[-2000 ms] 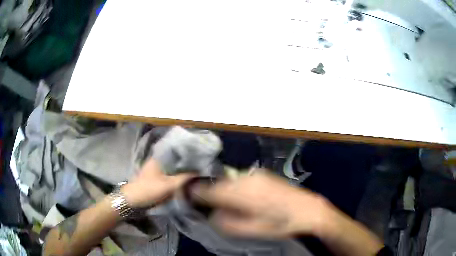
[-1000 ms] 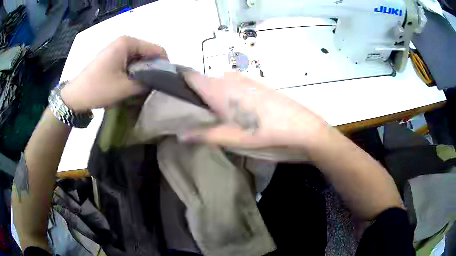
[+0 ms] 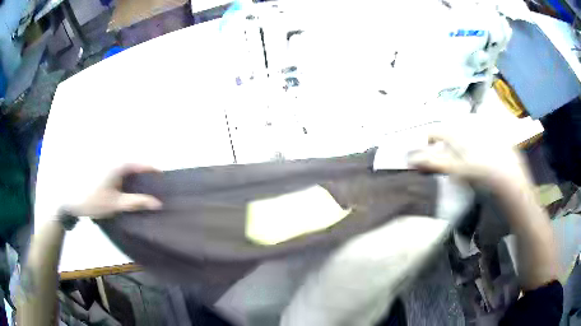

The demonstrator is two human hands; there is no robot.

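A dark brown panel (image 3: 191, 223) is stretched between my hands over the front edge of the table. My left hand (image 3: 130, 194) grips its left end, thumb on top. My right hand (image 3: 443, 159) grips the right end, with a pale cloth corner at the fingertips. A pale yellow-green patch (image 3: 290, 216) lies on the middle of the panel. Pale taupe cloth (image 3: 369, 267) hangs below from the right side and is blurred. The fingers under the cloth are hidden.
The overexposed white sewing machine (image 3: 471, 54) with blue lettering stands at the back right of the white table (image 3: 127, 108). The table's wooden edge (image 3: 102, 271) shows at lower left. Grey cloth (image 3: 538, 67) lies at the far right. Cut pieces are piled at lower right.
My hands have moved apart, from bunched cloth to its two ends. The dark panel is now spread wide and the yellow-green patch shows in its middle. The view has shifted over the table.
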